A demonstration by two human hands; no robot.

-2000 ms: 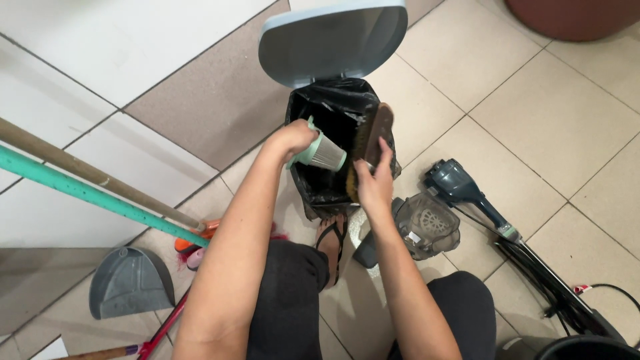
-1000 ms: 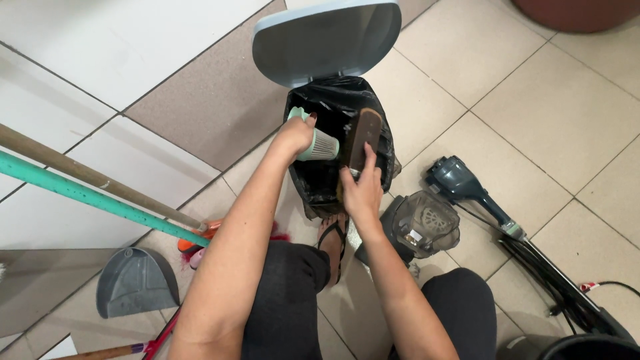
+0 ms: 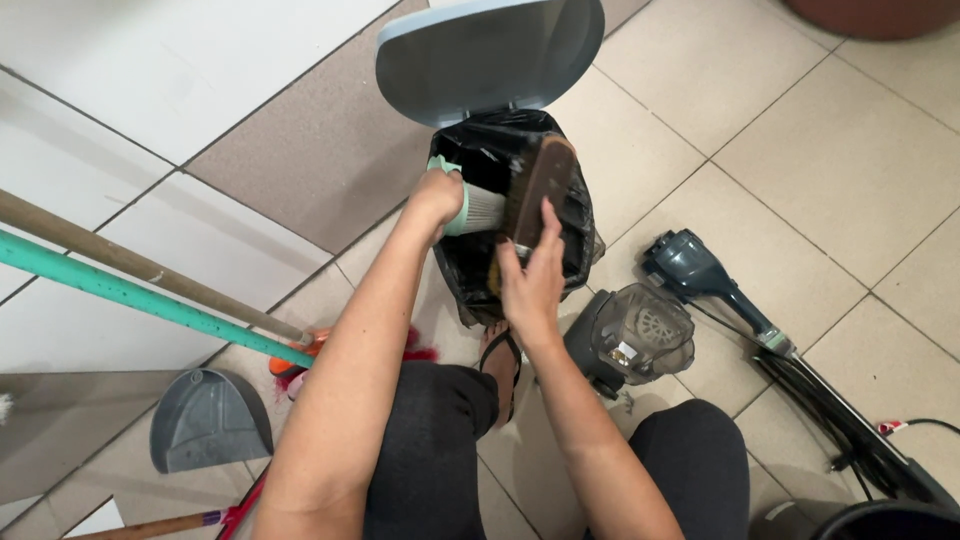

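My left hand grips the mint-green rim of a pleated vacuum filter over a trash bin lined with a black plastic bag. In my right hand is a brown wooden-backed brush, its bristles turned left towards the filter, at or very near the pleats; exact contact is blurred. The bin's grey lid stands raised behind. A clear vacuum dust container lies on the floor to the right of my right forearm.
A stick vacuum body with its cord lies at the right. A grey dustpan is at the lower left, near a green pole and a wooden pole. A dark round container stands at the bottom right, a reddish-brown one at the top right.
The brush in my right hand has shifted and changed its tilt beside the filter. My left hand keeps hold of the filter over the bin.
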